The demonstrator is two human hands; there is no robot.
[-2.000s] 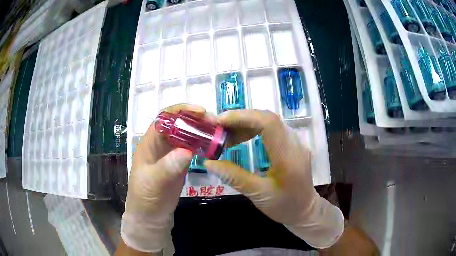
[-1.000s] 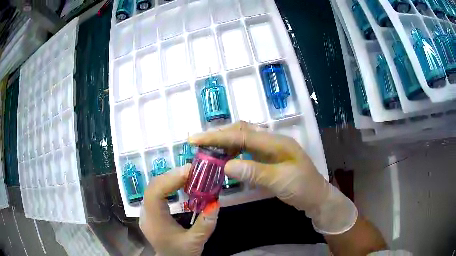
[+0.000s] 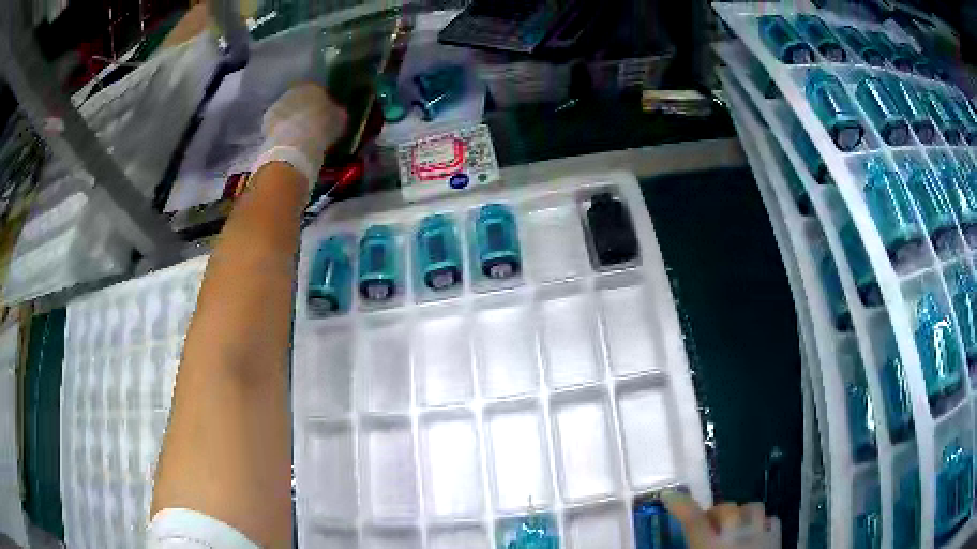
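My gloved left hand [image 3: 305,120] is stretched out to the back left, small and blurred; its fingers and anything in them cannot be made out. My gloved right hand [image 3: 729,525] is cut off by the bottom edge, with a fingertip at a blue unit [image 3: 657,522] in a pocket of the white blister tray [image 3: 686,413]. I cannot tell if it grips the unit. Several teal units [image 3: 438,253] lie in the tray's top row, with a black unit [image 3: 612,230] in its right corner. Another teal unit [image 3: 530,532] shows at the bottom edge. The pink-red unit is not visible.
A stack of filled trays [image 3: 898,247] stands on the right. An empty white tray [image 3: 118,386] lies on the left. A red-marked label card [image 3: 448,161] lies behind the tray. Loose teal parts [image 3: 439,91] lie farther back. A grey metal post [image 3: 96,161] stands at left.
My left hand has left the pink-red unit and reached far back left. My right hand has moved down and right to the blue unit. The view has shifted towards the tray's back.
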